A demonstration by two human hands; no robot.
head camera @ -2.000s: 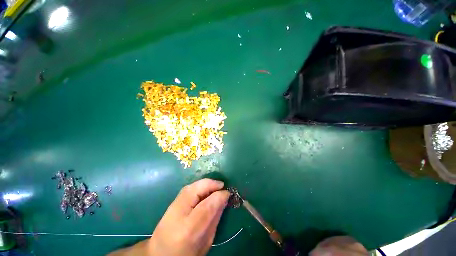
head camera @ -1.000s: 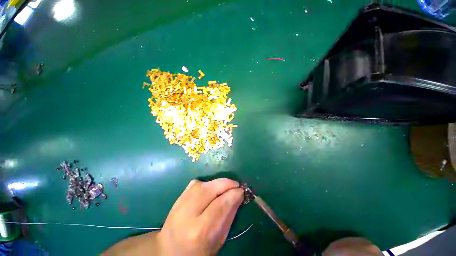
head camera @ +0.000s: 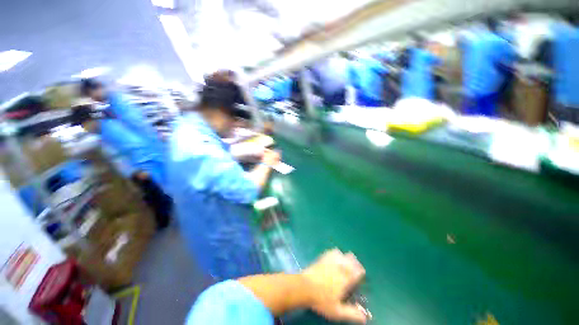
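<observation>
The view is blurred. My left hand [head camera: 335, 287], with a light blue sleeve, is low in the centre over the green mat. Thumb and fingers are bent, with small dark silvery metal parts [head camera: 362, 306] beside the fingertips; whether any are gripped is unclear. A thin pale line, likely solder wire [head camera: 292, 251], runs down towards the hand. A bit of the orange-yellow pieces [head camera: 488, 320] shows at the bottom edge. My right hand and the soldering iron are not in view.
A person in a blue smock [head camera: 212, 184] works at the bench's left edge. More people in blue stand beyond the long green bench [head camera: 406, 222]. A yellow item [head camera: 416, 126] and white items lie along its far side. Boxes and a red item [head camera: 56, 289] are at left.
The view has swung up and left from the work to the workshop. My left hand has left the iron's tip and is now by small metal parts. My right hand and iron have left the picture.
</observation>
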